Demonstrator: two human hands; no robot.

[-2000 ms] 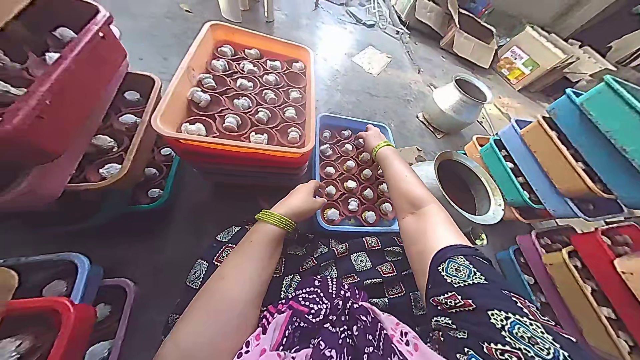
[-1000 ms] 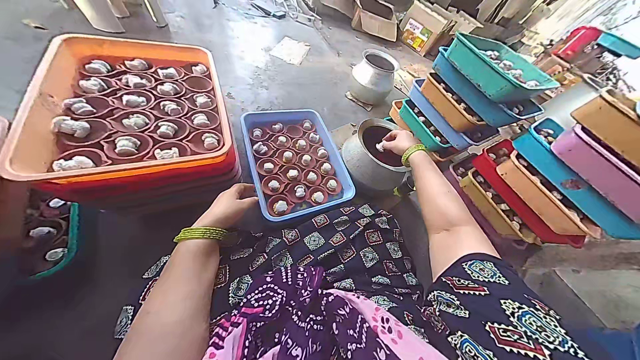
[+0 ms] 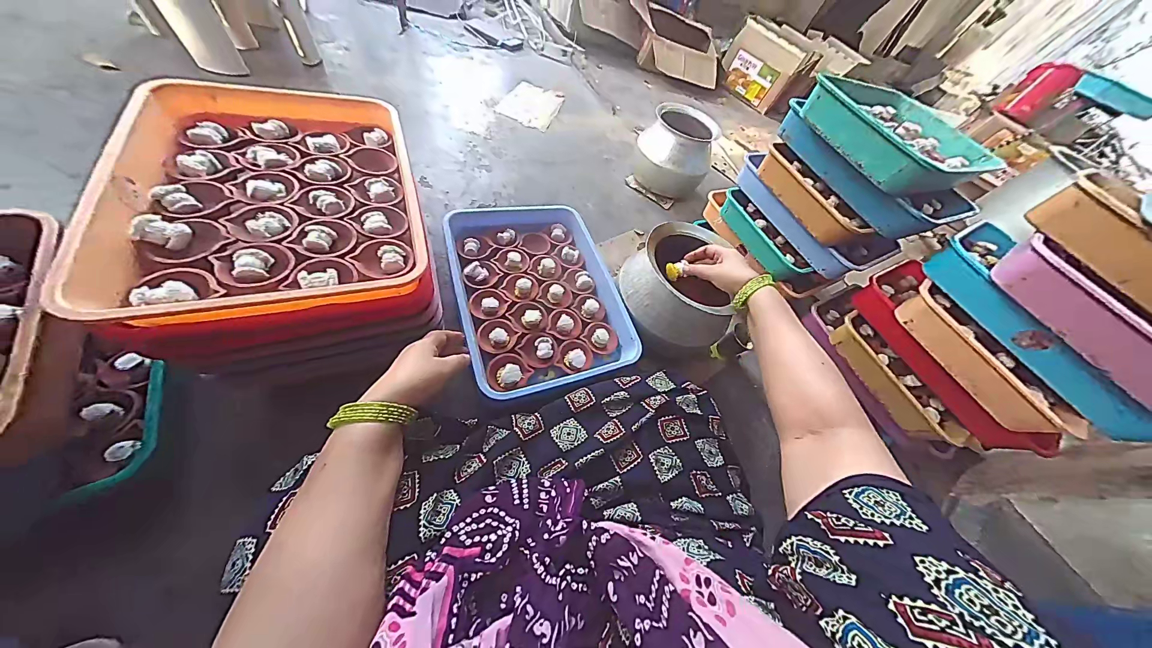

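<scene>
My right hand [image 3: 723, 270] is over the mouth of a metal pot [image 3: 641, 290] with dark contents, its fingers closed on a small white piece with a yellow end [image 3: 673, 271]. A blue plastic tray [image 3: 453, 297] on the floor holds rows of small brown clay cups, most with a white wad inside. Beside its left edge rests my left hand [image 3: 430, 367], holding nothing, fingers partly curled. To the left, an orange tray [image 3: 99, 216] tops a stack and holds larger clay cups with white wads.
A second metal pot [image 3: 677, 160] stands behind the first. Stacked coloured trays, a teal one [image 3: 909, 162] on top, line the right side. A green-edged tray [image 3: 153, 423] lies at left. A cardboard box [image 3: 679, 54] and paper [image 3: 531, 105] are at the back.
My right hand has moved from the far end of the blue tray to the pot on the right. My left hand stays near the tray's left side. The view has shifted.
</scene>
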